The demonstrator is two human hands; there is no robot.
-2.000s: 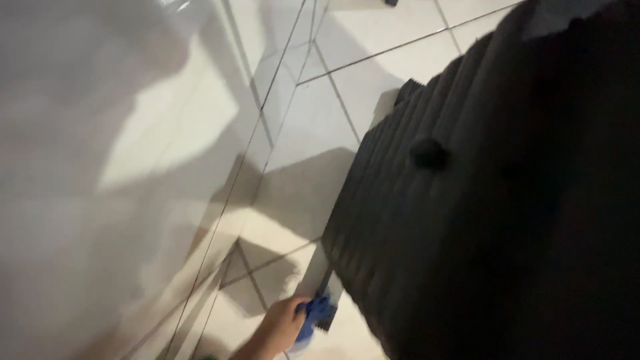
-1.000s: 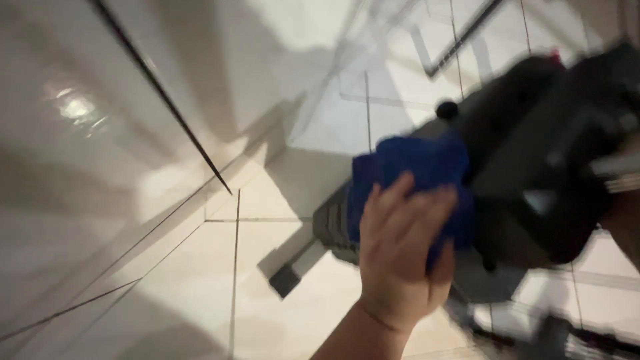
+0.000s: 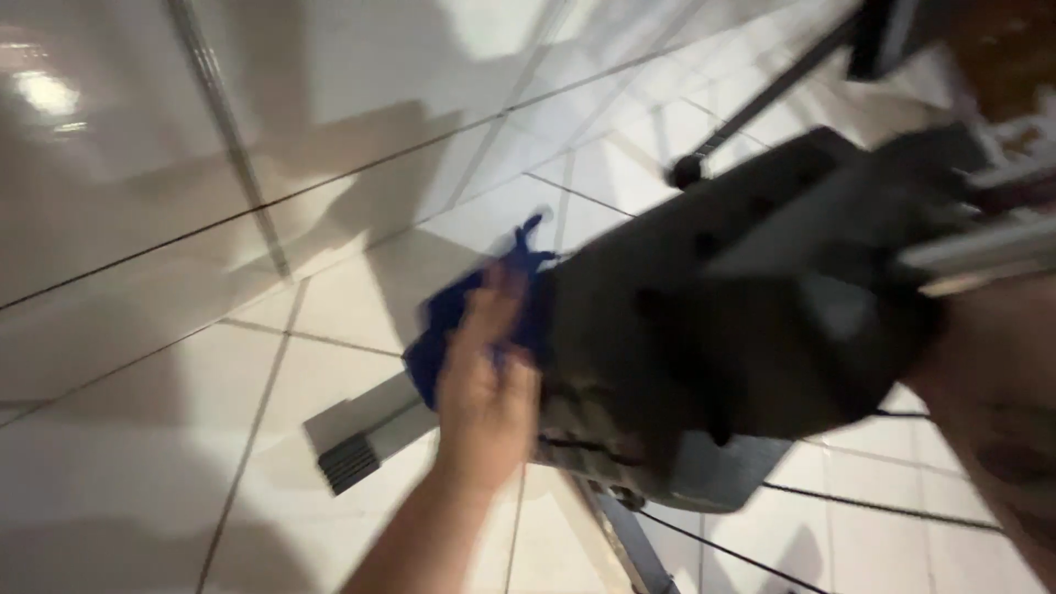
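Observation:
My left hand presses a crumpled blue cloth against the end of a large dark grey machine housing, which looks like part of exercise equipment. Beneath the cloth, a grey metal foot bar with a ribbed black end cap sticks out over the floor. Motion blur softens the hand and the cloth. My right hand is not seen.
A tiled wall with glossy reflections meets the pale tiled floor beside the machine. A dark bar with a round knob rises at upper right. Below the housing are a slanting metal strut and thin black cables. A blurred leg is at the right.
The cloth and my left hand have moved from the upper face of the housing toward its end near the foot bar. The view has shifted considerably.

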